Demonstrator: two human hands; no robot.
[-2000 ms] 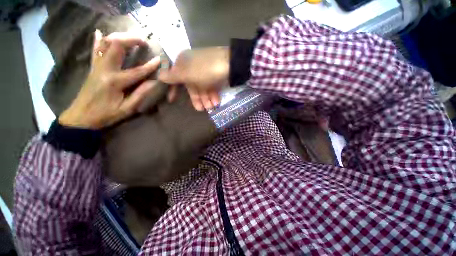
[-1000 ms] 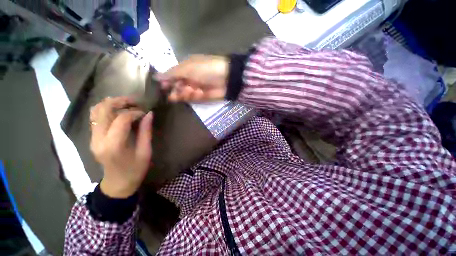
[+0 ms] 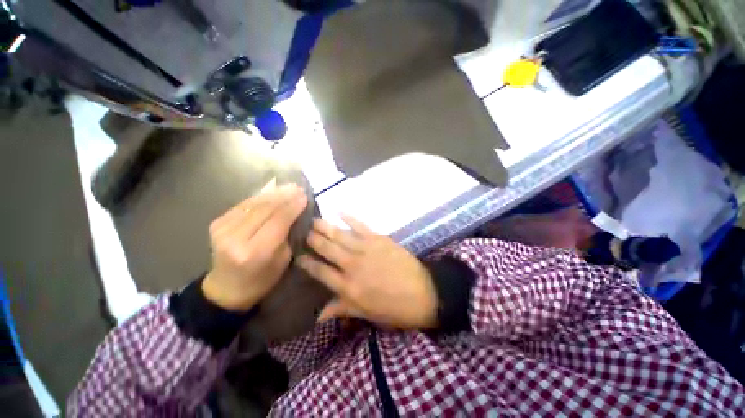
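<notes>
An olive-brown cut panel (image 3: 176, 216) lies under the lit needle area of the sewing machine (image 3: 155, 49) and runs down over the table's front edge. My left hand (image 3: 257, 245) pinches the panel's right edge just below the blue knob (image 3: 270, 126). My right hand (image 3: 372, 273) lies beside it, fingertips on the same edge, fingers nearly flat; whether it grips cloth is unclear. The needle and presser foot are lost in the glare. A second olive-brown panel (image 3: 392, 90), with a curved notch and pointed corner, lies right of the needle.
A long panel (image 3: 41, 220) hangs at the far left. A ruler strip (image 3: 539, 171) runs along the table's front edge. A yellow disc (image 3: 521, 73) and a flat black rectangle (image 3: 600, 45) lie at the right. A blue-edged bin holds pale fabric (image 3: 653, 204) at the lower right.
My right hand has moved down and right from near the needle to the panel's lower edge. My left hand has moved up and right along the panel. The view has shifted, showing more of the second panel.
</notes>
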